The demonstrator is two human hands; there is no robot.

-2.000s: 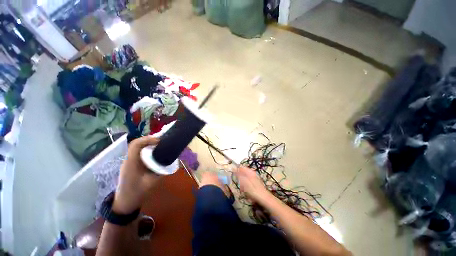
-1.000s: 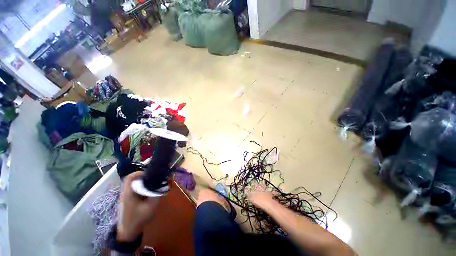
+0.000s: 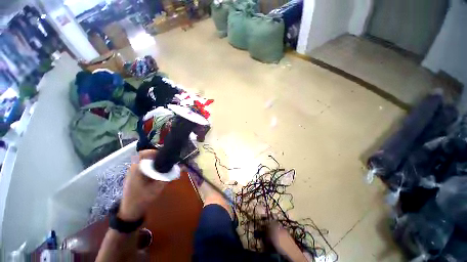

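My left hand (image 3: 137, 187) holds the black cord spool (image 3: 175, 144) by its lower white flange, tilted up above the corner of the reddish-brown table (image 3: 176, 217). A black cord (image 3: 209, 182) runs from the spool down to the right towards my right hand. My right hand (image 3: 263, 217) is low over the floor, blurred, with its fingers partly hidden among the cord. Loose black cord (image 3: 266, 187) lies tangled on the tiled floor around and below it.
A white bin (image 3: 69, 197) with pale lilac-grey cords (image 3: 110, 187) stands at the table end. Fabric scraps (image 3: 158, 97) and a green sack (image 3: 102, 128) lie beyond it. Dark wrapped rolls (image 3: 409, 135) are stacked at the right. Green sacks (image 3: 266, 38) stand at the back.
The view has shifted. My right hand has moved down and away from the spool, over the cord pile. The spool stays in my left hand; the spindle seen earlier at its top no longer shows.
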